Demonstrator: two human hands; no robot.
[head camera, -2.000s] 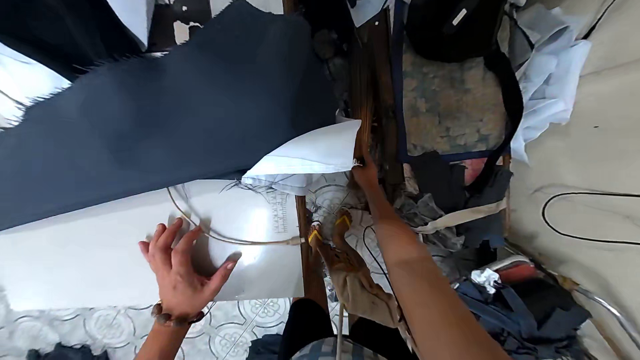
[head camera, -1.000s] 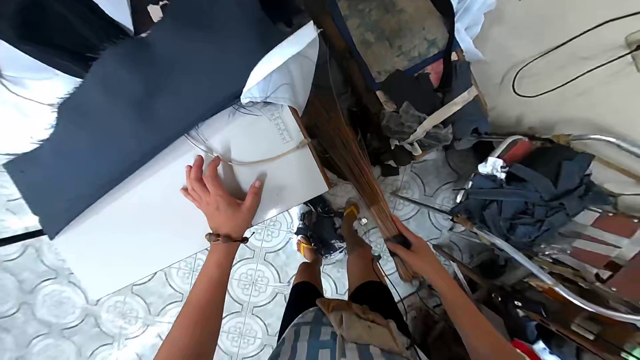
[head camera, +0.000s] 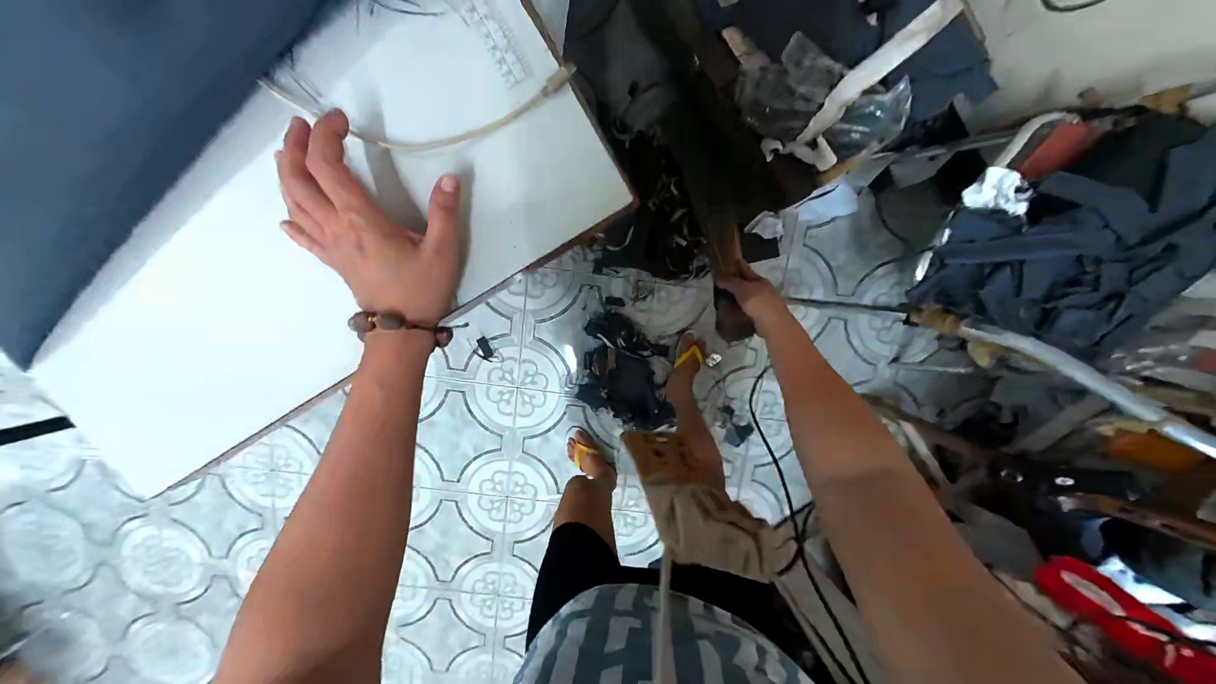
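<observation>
My left hand (head camera: 380, 228) rests with spread fingers on the white tabletop (head camera: 228, 332), its fingertips beside a thin beige cord (head camera: 446, 142). A dark blue-grey cloth (head camera: 114, 133) with a frayed edge covers the table's upper left part. My right hand (head camera: 755, 294) is low beside the table, its fingers around the end of a dark brown wooden piece (head camera: 727, 256); part of the grip is hidden. Printed ruler-like markings (head camera: 494, 43) show near the table's corner.
Dark scraps (head camera: 622, 375) lie on the patterned tile floor (head camera: 494, 456) near my sandalled feet. At the right are a metal tube (head camera: 1073, 366), a pile of dark cloth (head camera: 1073, 237) and a red item (head camera: 1121, 617). A black cable (head camera: 779, 456) hangs near my right arm.
The view has shifted a good deal. My right hand has moved from beside the white cloth flap to the end of the brown wooden piece. My left hand still lies spread on the tabletop.
</observation>
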